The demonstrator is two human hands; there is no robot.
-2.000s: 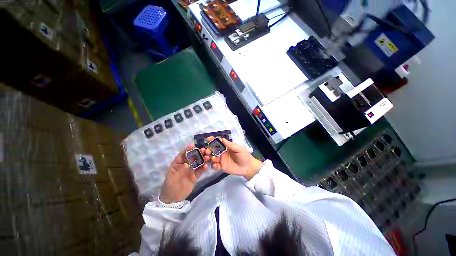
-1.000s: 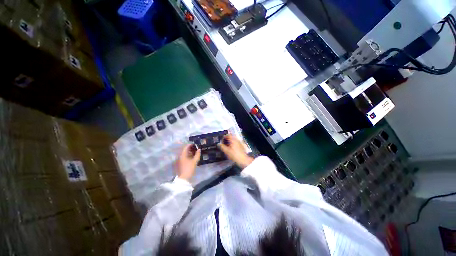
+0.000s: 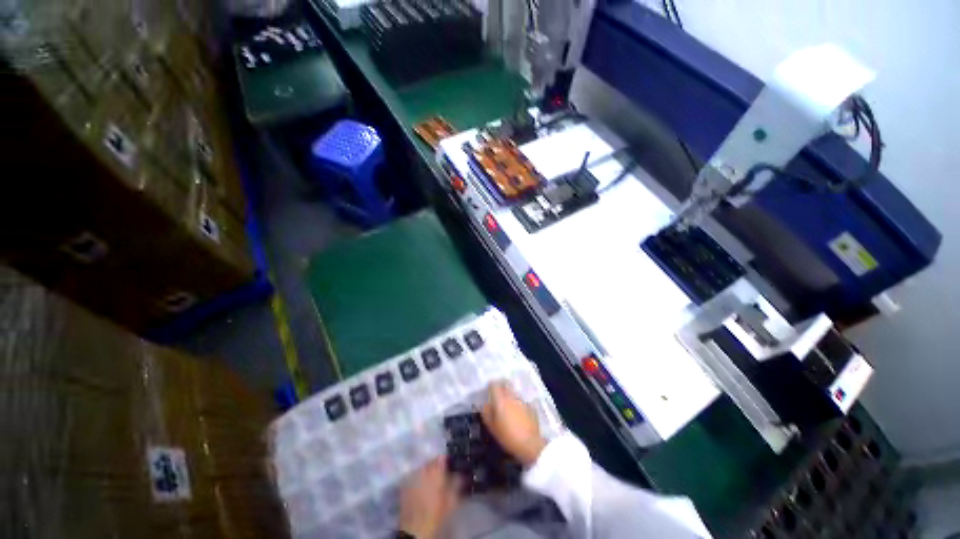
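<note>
A black palm-sized fixture (image 3: 463,437) lies on the white blister tray (image 3: 316,458), low in the view. My left hand (image 3: 427,499) is blurred at the fixture's lower left. My right hand (image 3: 513,423) covers the fixture's right side, fingers bent over it. Whether either hand holds a part cannot be made out. A row of small dark square housings (image 3: 408,368) sits in the upper pockets of the white tray.
The white machine bed (image 3: 590,284) runs along the right, with control buttons (image 3: 592,365), another black fixture (image 3: 695,263) and an orange-brown fixture (image 3: 507,168). A clear tray of dark squares (image 3: 832,490) is lower right. A blue stool (image 3: 353,158) and wrapped cartons (image 3: 84,232) are left.
The two housings seen in my hands earlier no longer show; my hands moved down to the black fixture. The camera view has tilted up, showing more of the machine and the far bench.
</note>
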